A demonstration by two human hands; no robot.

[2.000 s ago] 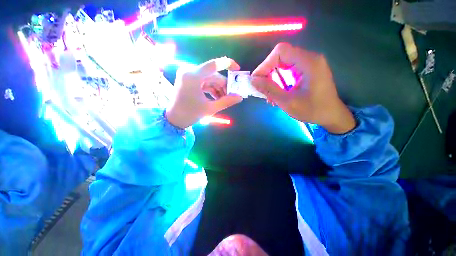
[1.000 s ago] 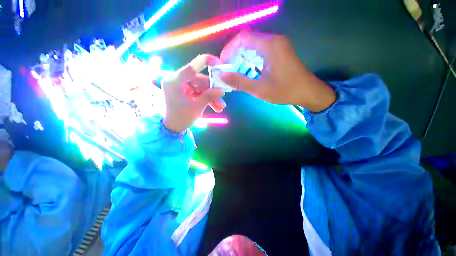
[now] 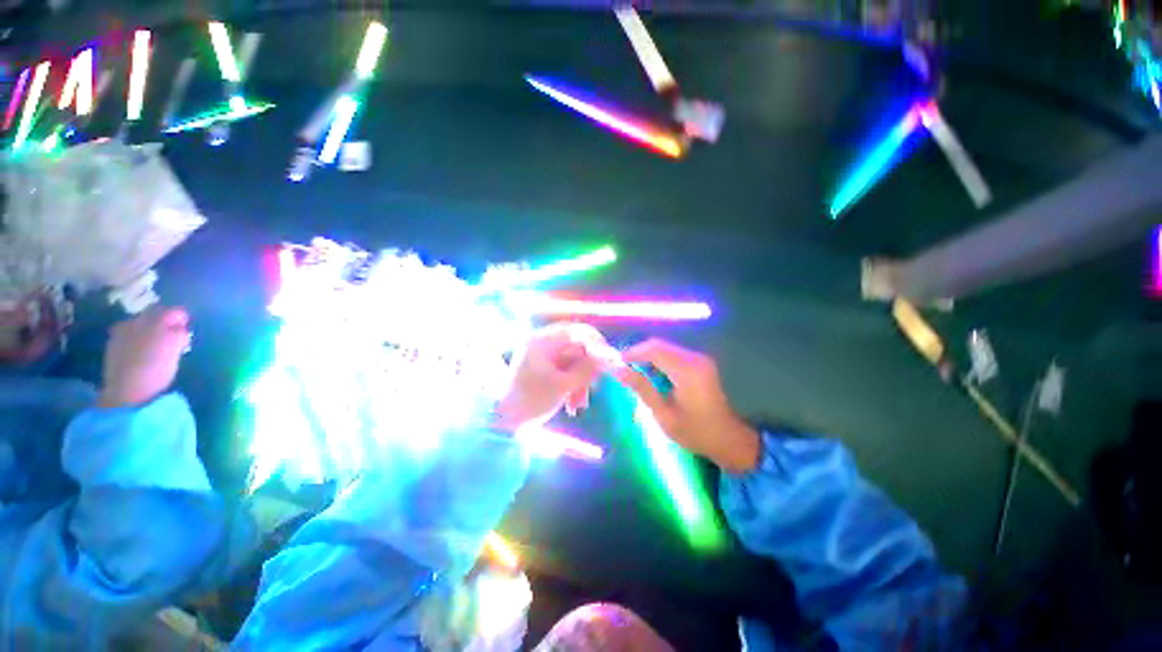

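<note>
My left hand and my right hand meet in the middle of the view, fingertips close together. They hold the end of a lit LED strip, which glows white to green and slants down to the right below my right hand. The small part between my fingertips is blurred, and I cannot make out the white square piece. A large overexposed pile of lit strips lies beside my left hand and forearm.
A clear plastic bag and another person's hand are at the left. Several lit strips lie across the far table. A grey metal bracket reaches in from the right, above a wooden-handled tool. A black item is at the right edge.
The view has tilted up and shows more of the table. My hands appear lower and smaller, still together. A green-white strip now shows hanging below my right hand.
</note>
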